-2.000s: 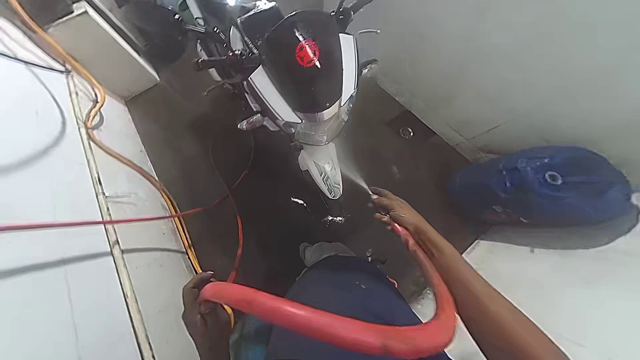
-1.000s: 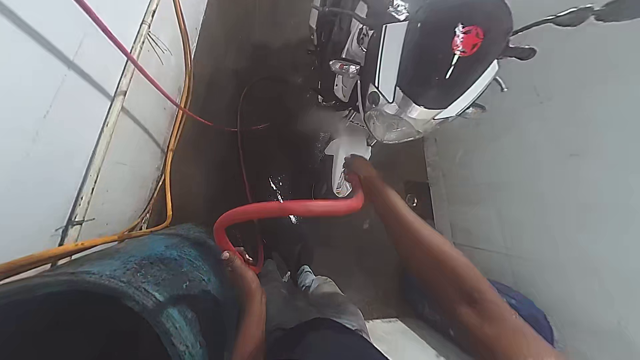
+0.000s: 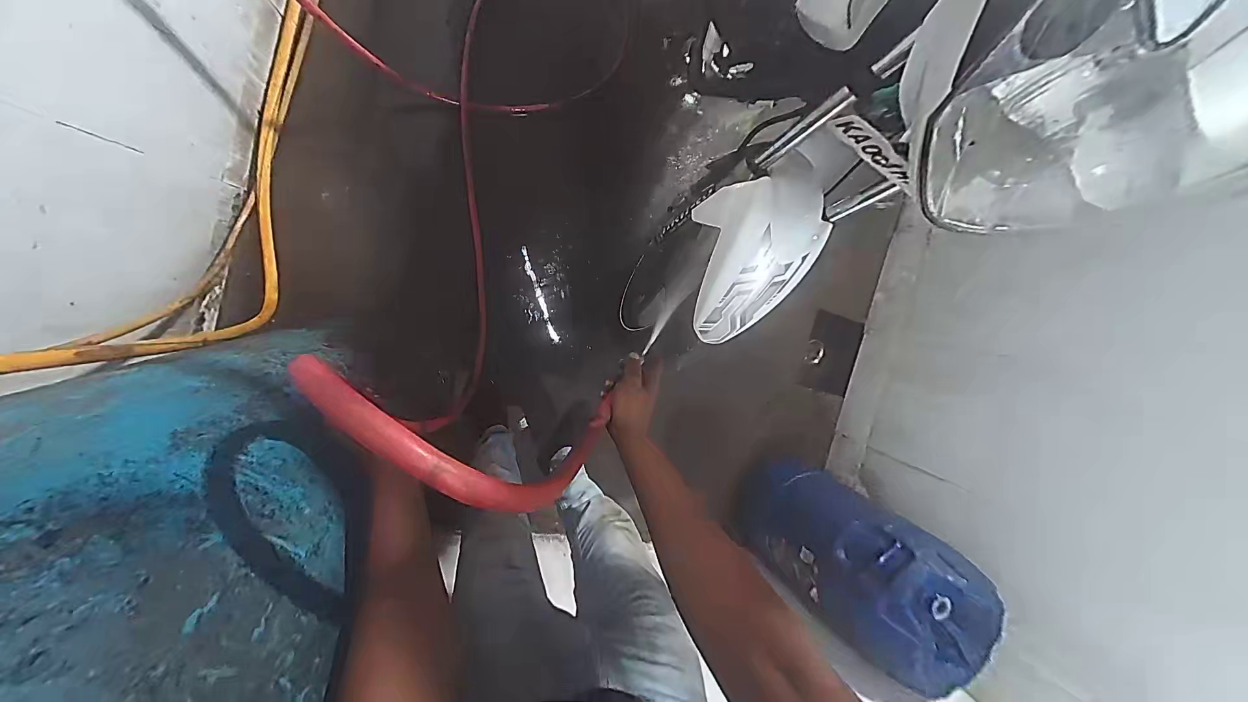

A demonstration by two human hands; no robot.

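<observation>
My right hand point(image 3: 632, 395) grips the nozzle end of a red hose point(image 3: 458, 478), and a thin jet of water leaves it upward toward the front wheel. Beside the jet is the white front fender point(image 3: 760, 258) of a motorcycle, with its fork tubes above. The headlight point(image 3: 1063, 146) and a plate bearing writing point(image 3: 871, 151) are at the upper right. The thick hose curves from the right hand across my legs to the left. My left forearm rises beneath the hose's left part; the left hand itself is hidden or too dark to make out.
A worn blue drum point(image 3: 127, 526) fills the lower left. A blue plastic barrel point(image 3: 877, 585) lies at the lower right beside a pale wall point(image 3: 1072, 390). Yellow hoses point(image 3: 268, 224) run along the left wall, and a thin red hose point(image 3: 473, 195) crosses the wet floor point(image 3: 390, 195).
The view has swung a lot. The jet, which met the front fender area in the earlier frames, now leaves my right hand beside the fender's tip. The right hand still holds the hose.
</observation>
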